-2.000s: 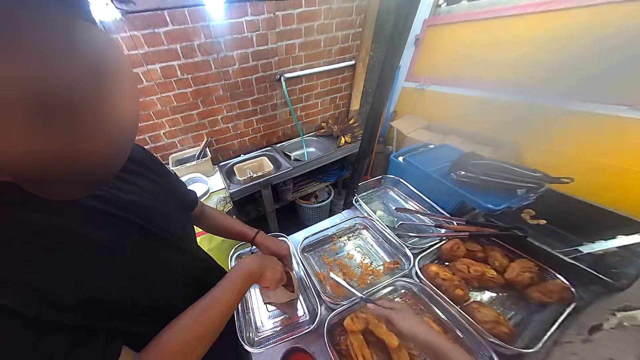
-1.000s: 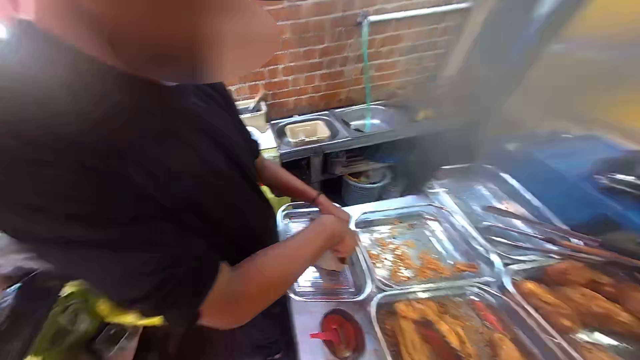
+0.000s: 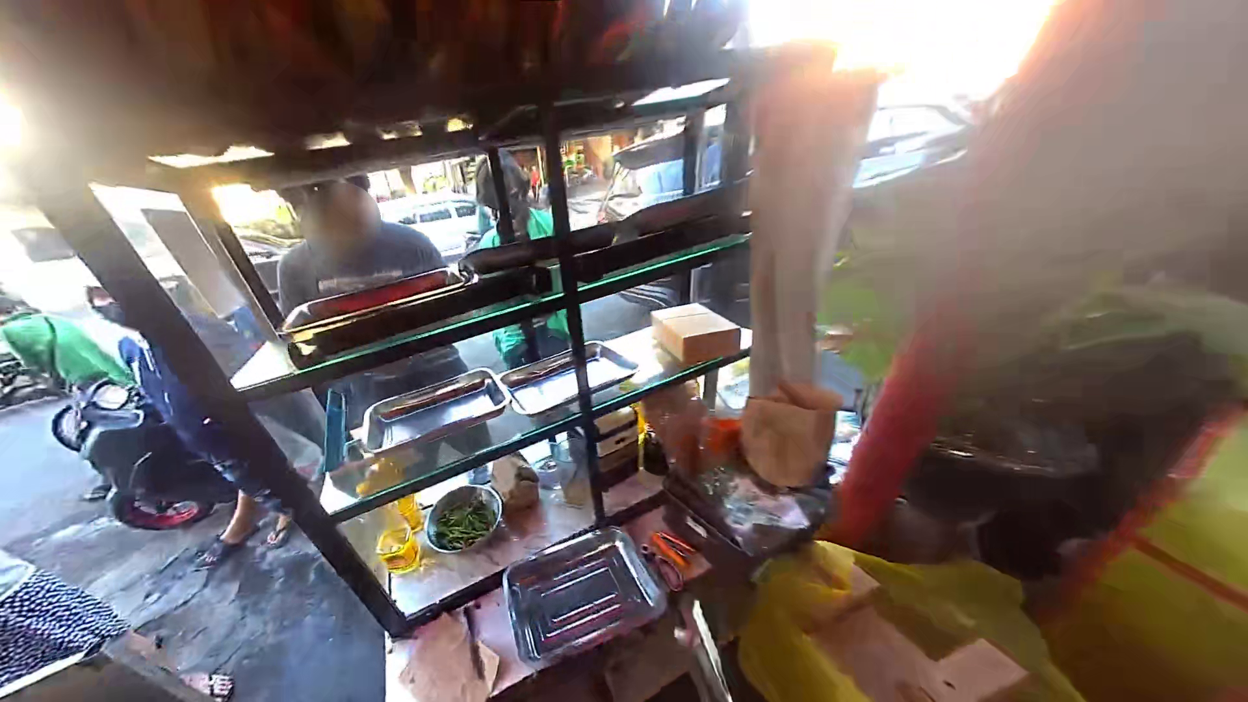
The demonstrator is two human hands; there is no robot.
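Observation:
Neither of my hands shows in the head view now. Low in the middle, an empty rectangular metal tray [image 3: 583, 597] lies on the counter. To its right are orange-handled scissors [image 3: 671, 556], and to its left a sheet of brown paper [image 3: 448, 663]. Behind the tray stands a bowl of green chillies or beans [image 3: 464, 522], with a yellow container [image 3: 399, 548] beside it. A brown paper bag [image 3: 790, 437] stands farther right. Two metal trays [image 3: 436, 408] rest on the glass shelf above, near a cardboard box [image 3: 695, 333].
The dark metal frame [image 3: 567, 292] of a glass display case spans the middle. A yellow plastic bag [image 3: 907, 624] lies at lower right, beside a blurred red post [image 3: 907, 429]. Beyond the case, a person [image 3: 361, 244] stands; another bends near a motorbike [image 3: 146, 473] at left.
The view has swung far round, from the food trays, sinks and brick wall to the display case and street. The co-worker and the hand seen over a food tray earlier are out of view.

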